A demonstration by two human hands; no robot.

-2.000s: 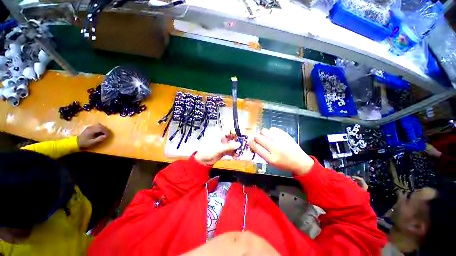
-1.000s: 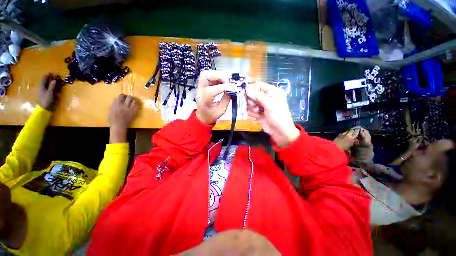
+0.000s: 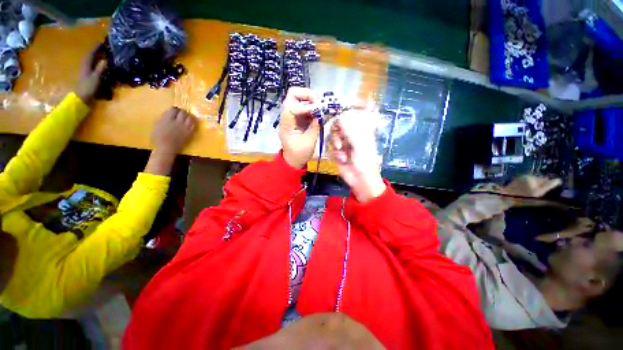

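A small black module with silver-white spots [image 3: 329,104] is held up in front of my chest, over the bench's front edge. Its black cable tail [image 3: 320,145] hangs down toward my jacket. My left hand [image 3: 299,126] grips the module from the left with thumb and fingers. My right hand [image 3: 358,140] is at the module's right side, overexposed and blurred; whether its fingertips grip the module cannot be told. Just behind, dark-and-white modules [image 3: 256,68] stand in several columns on a pale sheet [image 3: 239,142], black tails pointing toward me.
A clear plastic tray [image 3: 417,130] lies right of the columns. A bulging plastic bag [image 3: 143,34] and black rings [image 3: 154,74] lie left, white housings [image 3: 14,34] far left. Neighbours in yellow [image 3: 116,225] and beige [image 3: 478,253] sit on either side. Blue bins [image 3: 516,41] are upper right.
The view has tilted down and shifted. The cable tail, upright two seconds ago, now hangs down. The right hand has turned and sits more upright beside the module. The beige neighbour's arm has reached forward.
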